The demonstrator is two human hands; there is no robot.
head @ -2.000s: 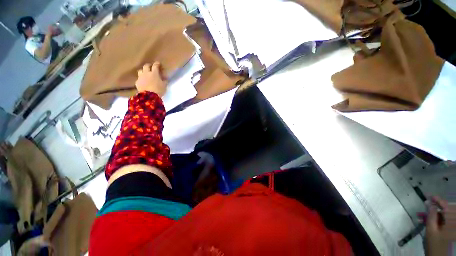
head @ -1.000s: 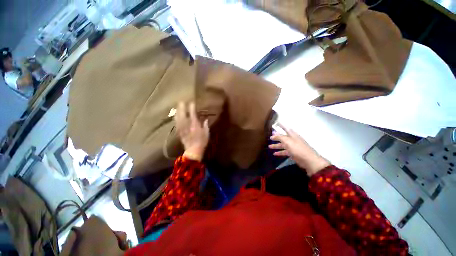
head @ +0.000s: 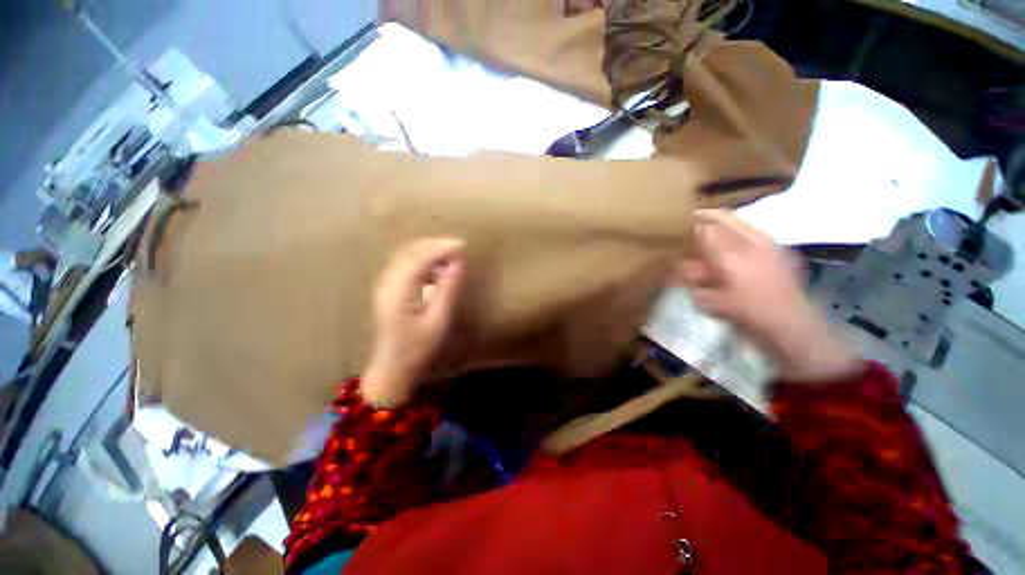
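A wide brown bag panel [head: 281, 281] spans the space in front of me, blurred. My right hand [head: 747, 292] is closed on its right edge, fingers curled. My left hand [head: 414, 320] lies over the panel's middle, fingers curled inward; a small pale spot shows between them, and whether they grip the panel is unclear. A brown strap [head: 618, 416] hangs below the panel's lower edge, near my red apron. The panel's underside is mostly hidden.
Brown pieces with looped handles [head: 736, 107] lie at the upper right on white sheets [head: 877, 163]. A metal machine plate with dark holes [head: 910, 286] is at the right. Other machines [head: 141, 135] stand at the upper left. A white table strip [head: 978, 393] runs lower right.
The panel has been spread further right, its right part now raised and held by my right hand, which was open before. My left hand has curled. The view has shifted.
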